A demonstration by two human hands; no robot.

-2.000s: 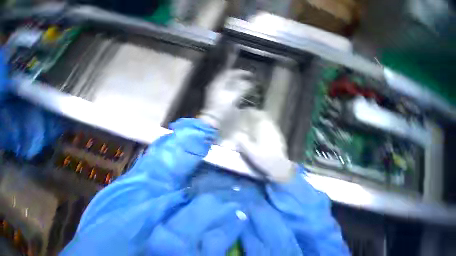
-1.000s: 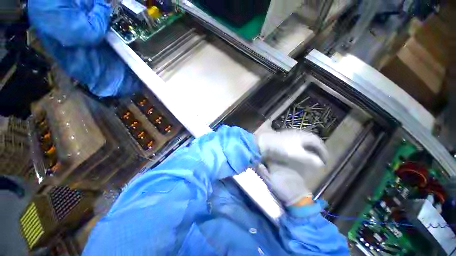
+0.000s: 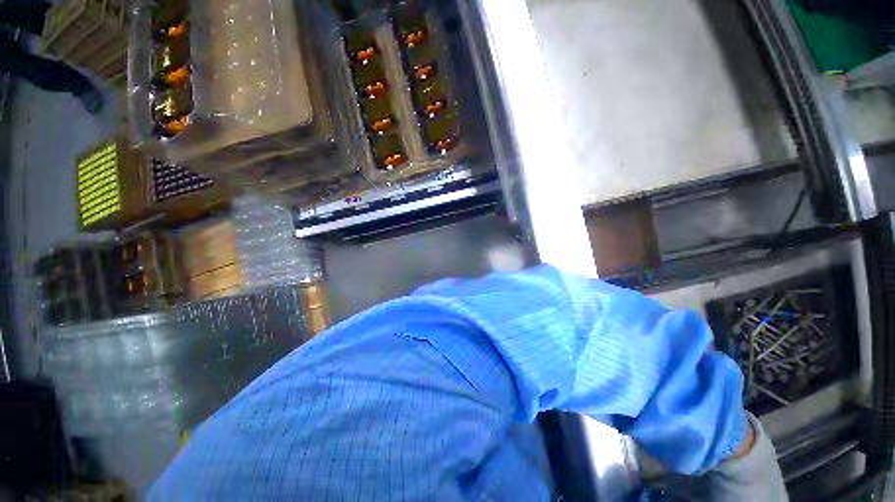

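My left hand [image 3: 751,477] in a white glove shows only in part at the bottom right edge; its fingers are cut off, so what it holds cannot be seen. The blue sleeve reaches across the silver rail. My right hand is out of the picture. The black pin box [image 3: 785,343] lies just beyond my left cuff and holds a jumble of thin silver pins, some with blue parts.
The silver conveyor rail [image 3: 535,147] runs down the middle. A pale metal plate [image 3: 667,88] lies right of it. Blister trays [image 3: 400,93] with copper-orange coils stand at upper left. Stacked clear trays [image 3: 147,363] and a box with yellow pieces [image 3: 100,183] are further left.
The view has turned left towards the trays. The green circuit boards and the other person's blue sleeve have left the picture. My right hand has gone out of view and my left hand is at the bottom edge.
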